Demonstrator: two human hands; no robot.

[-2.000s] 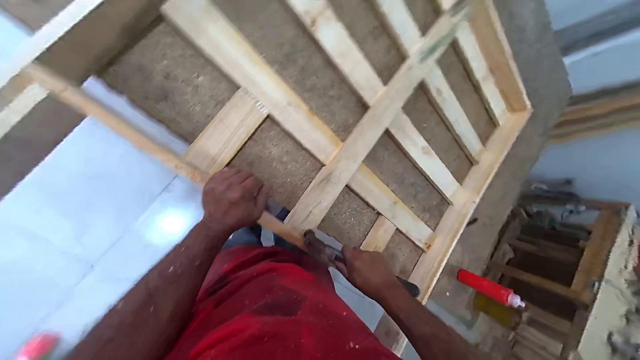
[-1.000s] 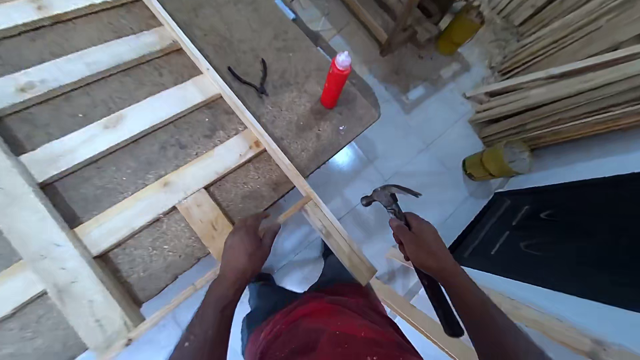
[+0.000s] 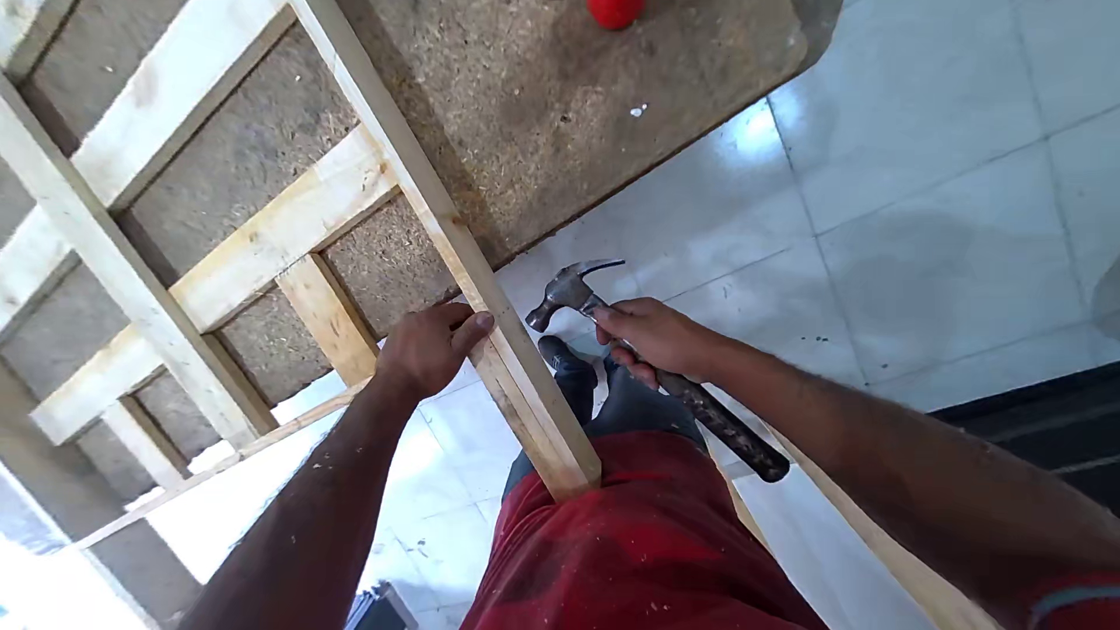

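My right hand grips a claw hammer just below its metal head, with the dark handle trailing toward my body. The hammer head hangs over the floor, to the right of a long wooden rail. My left hand rests against the left side of that rail, its thumb on the wood. The rail's near end reaches my red shirt. It forms one side of a slatted wooden frame with crossing boards. A short wood block joins a slat to a thin strip along the near edge.
Under the frame lies a particleboard tabletop, its edge running diagonally. The base of a red bottle shows at the top. Tiled floor lies to the right, and boards are beside my right leg.
The view has shifted strongly. Two seconds ago both hands were at the frame's near strip; one second ago my right hand held the hammer out to the right. Now the hammer head is closer to the rail.
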